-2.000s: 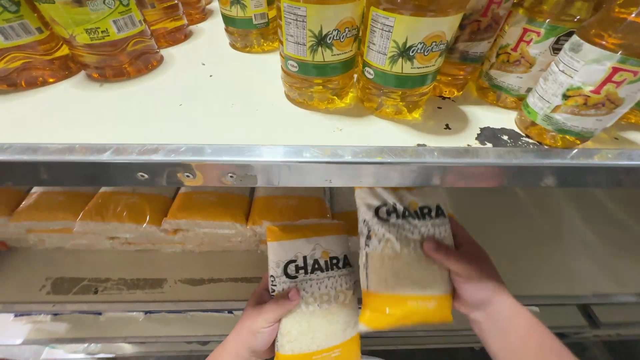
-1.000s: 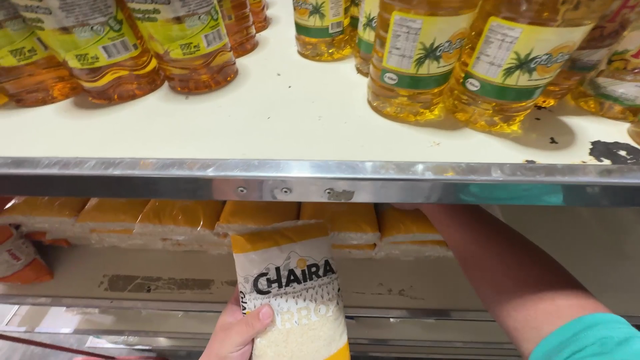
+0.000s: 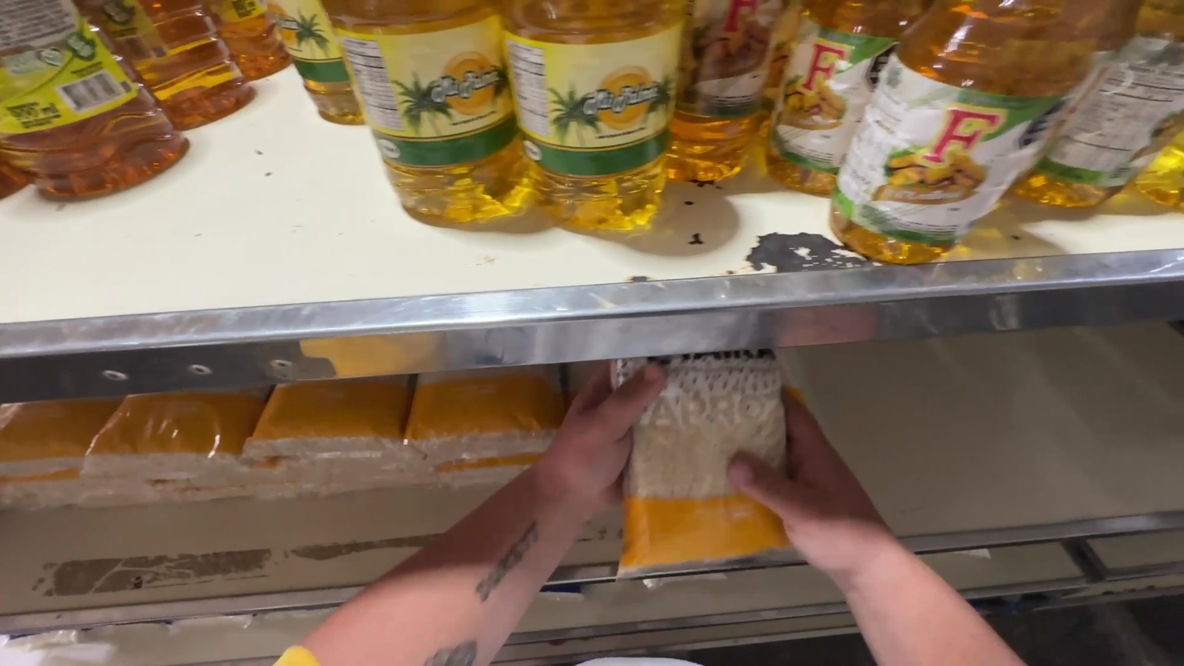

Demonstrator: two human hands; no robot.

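A plastic bag of rice (image 3: 708, 453), white and clear with an orange lower end, is held upright under the edge of the upper shelf. My left hand (image 3: 606, 430) grips its left side, thumb on the front. On its right side is my right hand (image 3: 805, 490), thumb across the front. The top of the bag is hidden by the shelf edge. To the left, a row of orange-ended rice bags (image 3: 333, 412) lies stacked on the lower shelf, close to my left forearm.
Oil bottles with palm-tree labels (image 3: 597, 111) and bottles with a red letter (image 3: 943, 148) stand on the upper shelf (image 3: 305, 231). Its metal edge (image 3: 518, 324) runs above my hands. Darker oil bottles (image 3: 83, 111) stand at left. Another metal shelf edge (image 3: 1017, 532) lies lower down.
One second ago my left hand held a rice bag lower down, while my right hand reached under the upper shelf. Now both hands are together on one bag beneath the shelf edge.
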